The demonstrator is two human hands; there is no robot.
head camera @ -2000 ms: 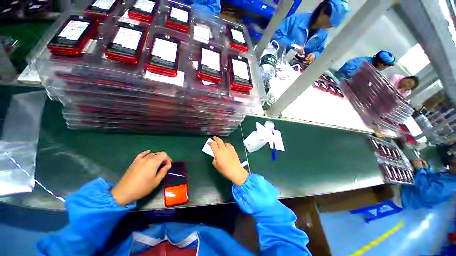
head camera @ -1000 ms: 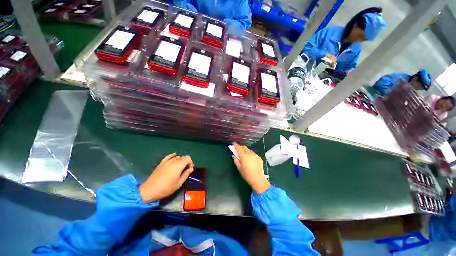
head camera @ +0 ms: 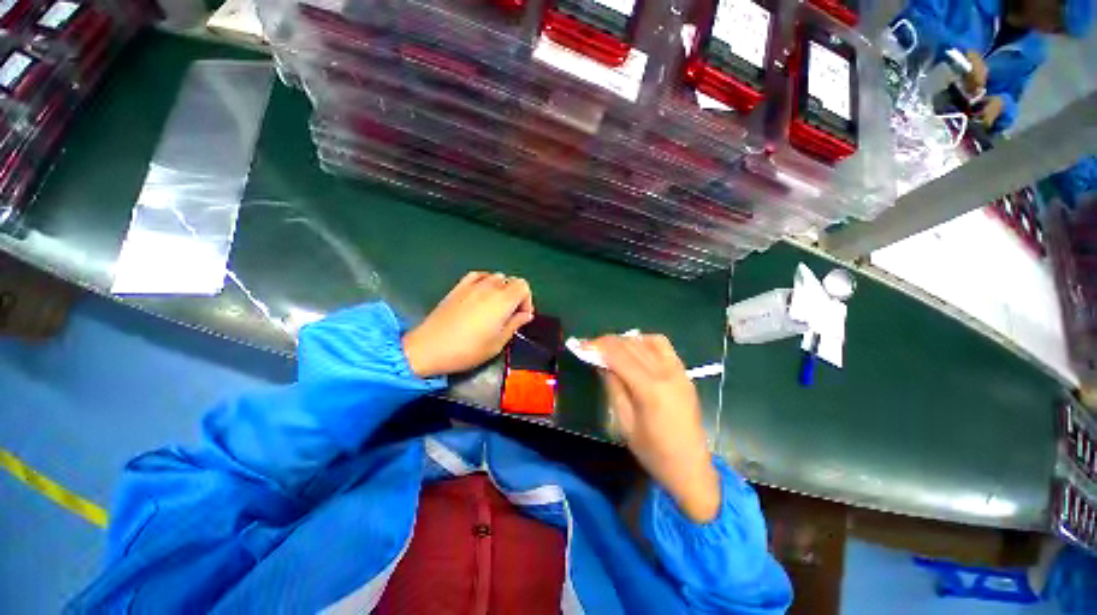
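Observation:
A handheld device (head camera: pixel 531 387) lies face up on the green bench near its front edge, dark screen away from me and orange-red part toward me. My left hand (head camera: pixel 473 322) is at the device's left side, fingers bent, fingertips at the screen's upper left; whether it grips anything is hidden. My right hand (head camera: pixel 641 378) is just right of the device, its fingers closed on a small white wiping cloth (head camera: pixel 586 351). The cloth shows at the fingertips beside the screen.
A tall stack of clear blister trays (head camera: pixel 505 156) with devices stands behind. A clear film sheet (head camera: pixel 193 180) lies left. A white bottle (head camera: pixel 763 316), white tissue (head camera: pixel 822 315) and blue pen (head camera: pixel 807 365) lie right. A white stick (head camera: pixel 705 371) is beside my right hand. People work at upper right.
My view has tilted down. My right hand has moved left and closer to the device, with the white piece still in its fingers. My left hand stays at the device's left side.

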